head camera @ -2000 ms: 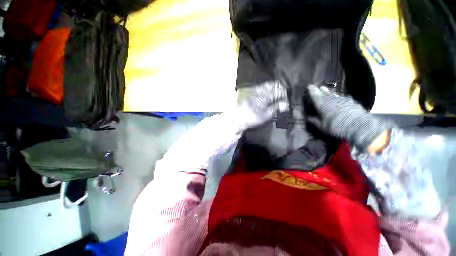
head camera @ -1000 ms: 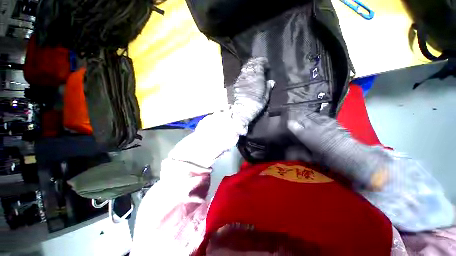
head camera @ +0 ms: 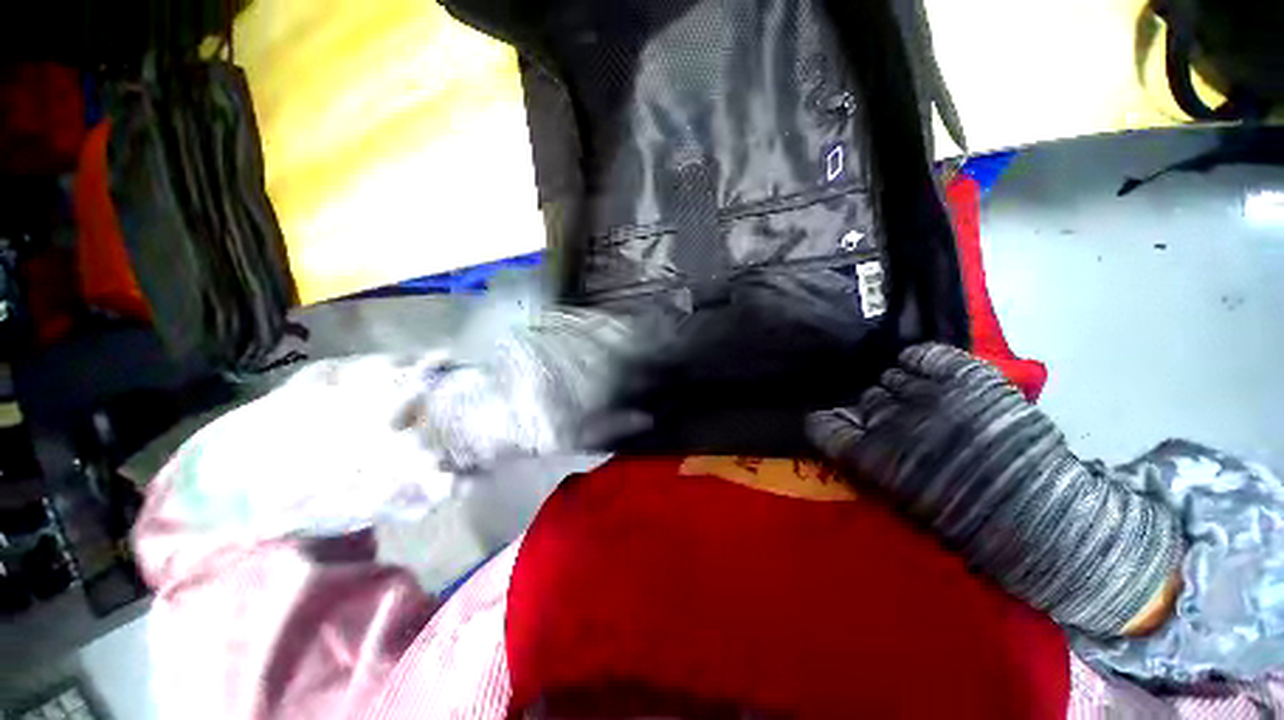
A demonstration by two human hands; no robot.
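Note:
An open backpack (head camera: 704,183) lies in front of me with its black lining and inner pockets showing. A small white inner tag (head camera: 870,288) shows at the right of the lining. My left hand (head camera: 542,387), in a grey-white knitted glove, is blurred at the bag's lower left edge; its fingers are partly lost against the black fabric. My right hand (head camera: 972,457), in a grey marled glove, holds the bag's lower right edge, with the fingertips over the black rim and the thumb against it.
The yellow tabletop (head camera: 380,155) lies under the bag. A stack of dark olive backpacks (head camera: 204,211) stands at left, with an orange bundle (head camera: 106,239) beside it. Another dark bag (head camera: 1222,56) is at the upper right. My red apron (head camera: 760,591) touches the bag's near edge.
The bag has shifted left and shows more of its lining. My left hand has moved from inside the bag to its lower left edge. My right hand has moved to the lower right edge.

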